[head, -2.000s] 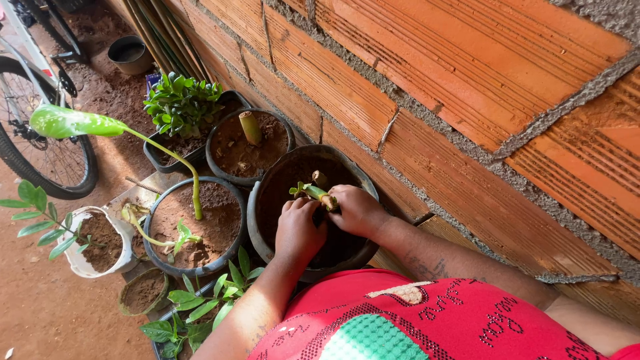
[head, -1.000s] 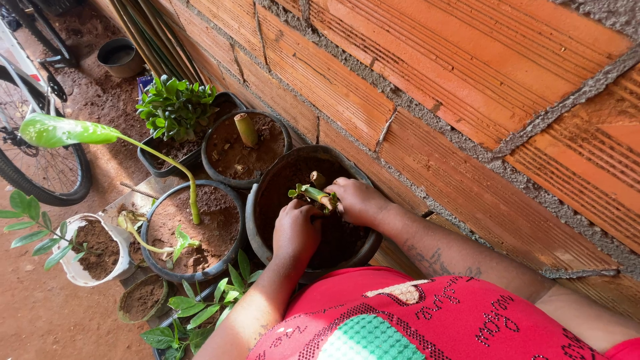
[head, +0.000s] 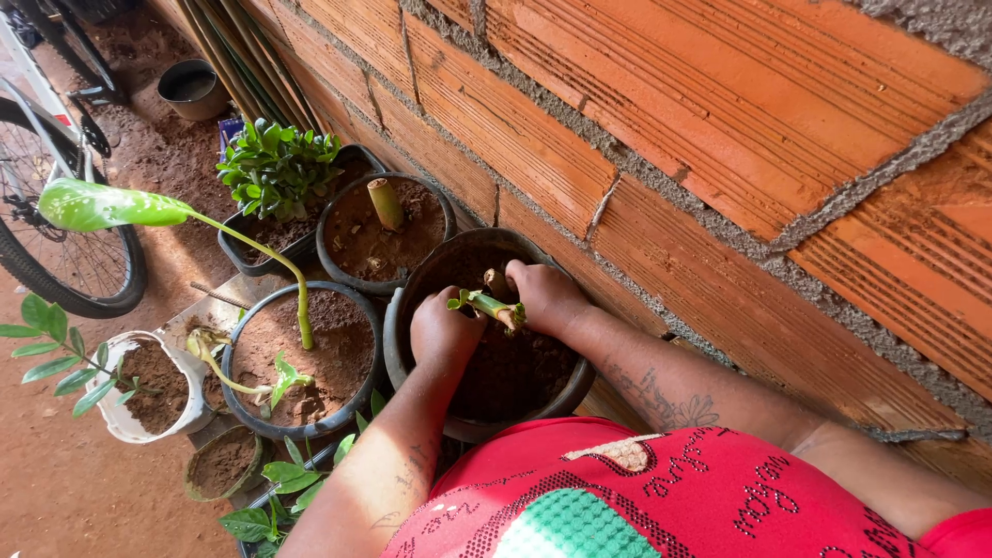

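Note:
A thick green plant cutting (head: 490, 304) with cut leaf stalks stands in the large dark pot (head: 394, 341), close by the brick wall. My left hand (head: 447, 329) is inside the pot at the left of the cutting, its fingers curled down and their tips hidden. My right hand (head: 545, 294) reaches in from the right, beside a short brown stem stub (head: 497, 282), its fingertips also hidden. Whether either hand grips a stem or only soil does not show. Dark soil (head: 508, 380) fills the lower part of the pot.
Left of the pot stand a round pot (head: 377, 356) with a long-stalked leaf, a pot (head: 448, 209) with a cut stem, a leafy jade-like plant (head: 275, 167) and a white tub (head: 116, 418) of soil. A bicycle (head: 128, 287) is at far left. The brick wall (head: 697, 116) borders the right.
Both hands stay inside the large pot around the cutting. The fingers have shifted slightly apart from the cutting's top, where they were close together two seconds ago.

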